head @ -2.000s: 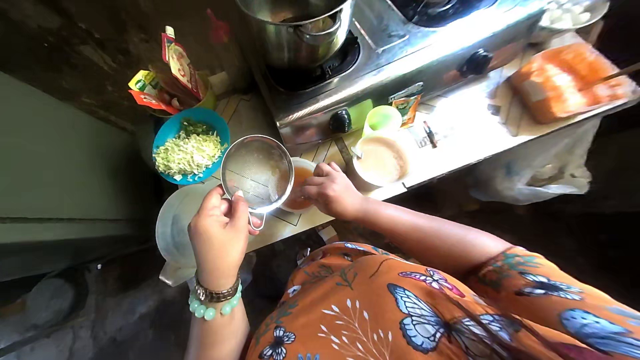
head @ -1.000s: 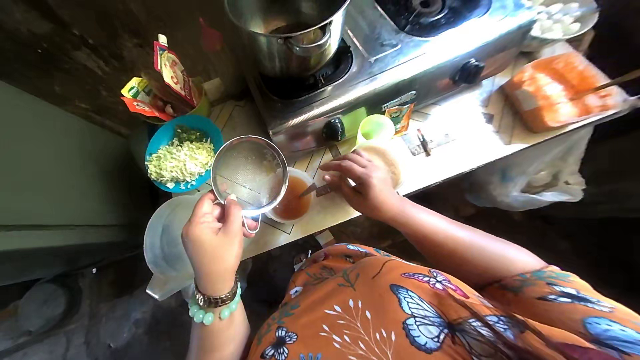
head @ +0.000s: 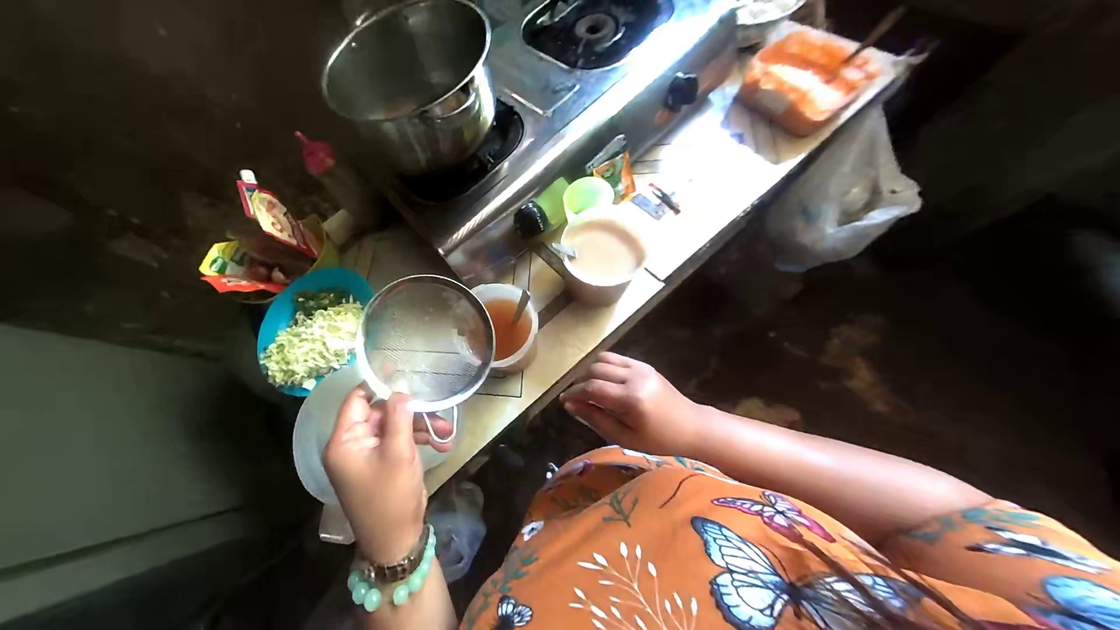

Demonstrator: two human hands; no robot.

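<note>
My left hand (head: 381, 464) grips a round fine-mesh metal strainer (head: 426, 341) by its rim and holds it up over the counter. Just right of the strainer is a white cup of orange-brown liquid (head: 506, 328), with a spoon (head: 521, 306) standing in it. A container of creamy beige liquid (head: 604, 254) sits farther right with a utensil at its edge. My right hand (head: 626, 401) is loosely curled beyond the counter's front edge; its palm is hidden, and I see no object in it.
A steel pot (head: 411, 70) stands on the gas stove (head: 542, 114). Behind the strainer are a blue bowl of shredded cabbage (head: 315, 337) and condiment packets (head: 276, 214). A translucent basin (head: 319, 437) lies beneath my left hand. An orange-filled tub (head: 787, 83) and a plastic bag (head: 849, 201) are at right.
My right hand has moved from the cups back past the counter's front edge. The spoon it touched a second ago stands in the orange-brown liquid. My left hand still holds the strainer.
</note>
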